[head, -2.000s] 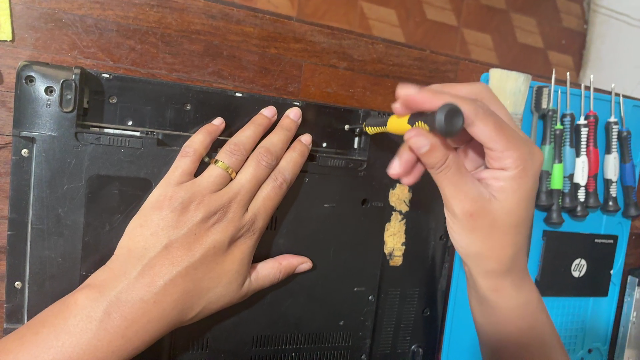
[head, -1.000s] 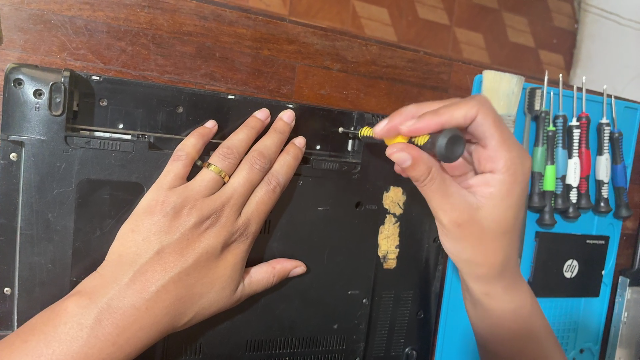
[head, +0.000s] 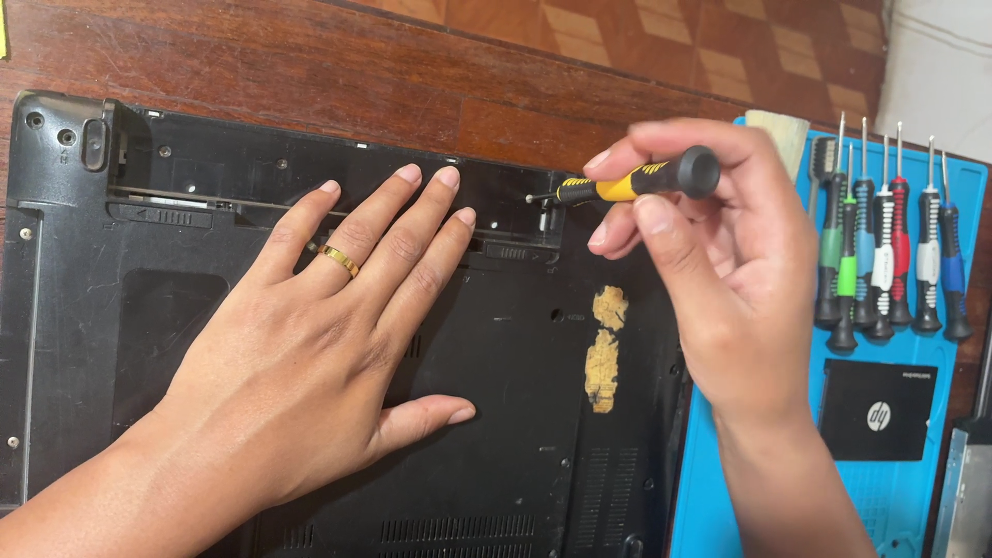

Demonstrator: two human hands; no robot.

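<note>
A black laptop (head: 496, 349) lies bottom side up, its battery bay (head: 325, 174) along the far edge. My left hand (head: 325, 333), with a gold ring on one finger, rests flat on the casing, its fingertips reaching into the bay. Between the thumb and fingers of my right hand (head: 721, 256) is a precision screwdriver (head: 620, 188) with a yellow and black handle. It is held nearly level and points left. At its tip, by the right end of the bay, a small silver screw (head: 529, 199) shows; whether the screw clings to the tip or sits in its hole, I cannot tell.
A blue silicone mat (head: 705, 480) lies to the right of the laptop on the wooden table (head: 310, 62). On it are several precision screwdrivers (head: 883, 240), a small black brush (head: 820, 167), a pale-bristled brush (head: 779, 143) and a black HP drive (head: 878, 411). A metal part (head: 965, 480) stands at the right edge.
My right hand keeps hold of the screwdriver near the bay's right end, and its fingers have shifted on the handle. The left hand stays in place on the laptop.
</note>
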